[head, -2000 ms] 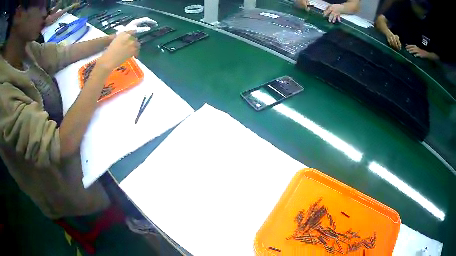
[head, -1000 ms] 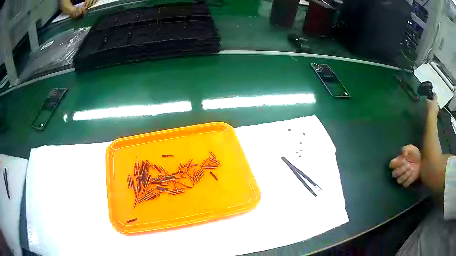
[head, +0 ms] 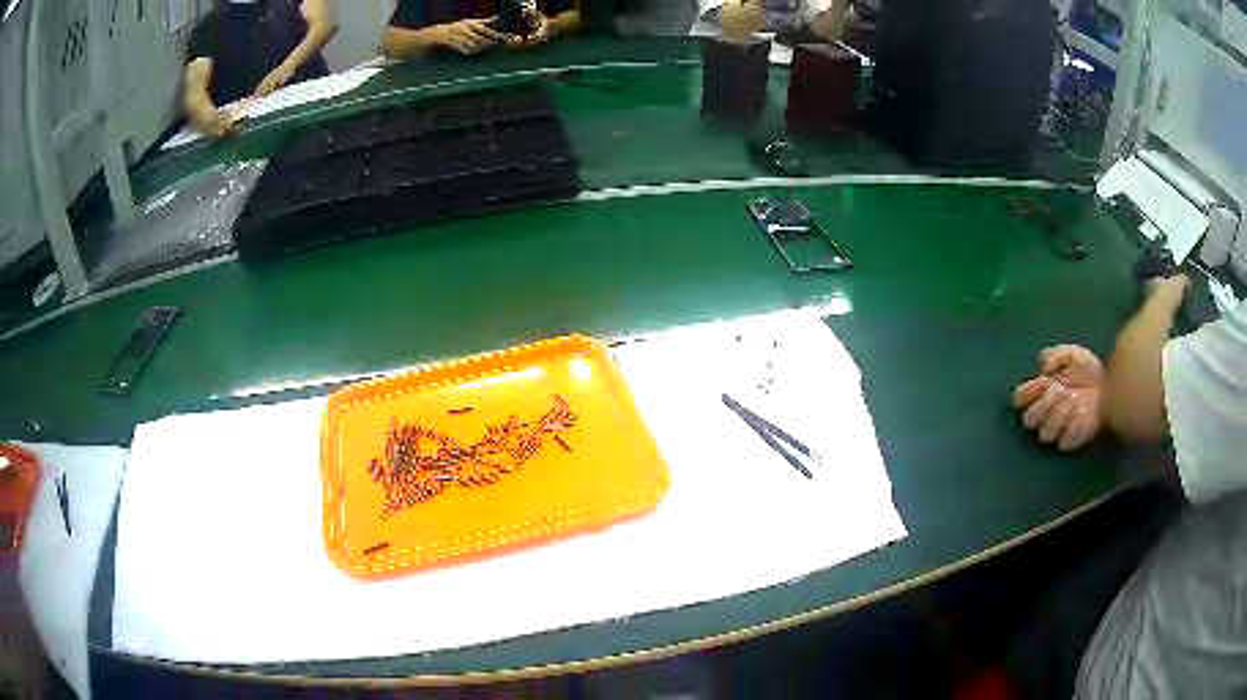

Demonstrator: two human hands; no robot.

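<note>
Neither of my hands is in the picture. Nearest in front of me, an orange tray point(head: 633, 509) rests on a white sheet point(head: 766, 547). A loose heap of tiny dark reddish slim sticks point(head: 465, 458) lies in the tray, with a few apart from it. Dark tweezers point(head: 770, 435) lie on the sheet right of the tray, their legs spread in a V. Small specks point(head: 769, 358) lie on the sheet above them.
A phone frame point(head: 797, 234) lies on the green belt point(head: 547, 280), another point(head: 141, 350) at left. Black trays point(head: 410, 164) and bagged material point(head: 178, 226) stand beyond. A neighbour's hands point(head: 1064, 397) and sleeve are at right. Other people's hands and arms show at the back.
The view has swung right from the left neighbour to the orange tray, then tilted up a little, showing more people behind. The frames on the belt have shifted left in view.
</note>
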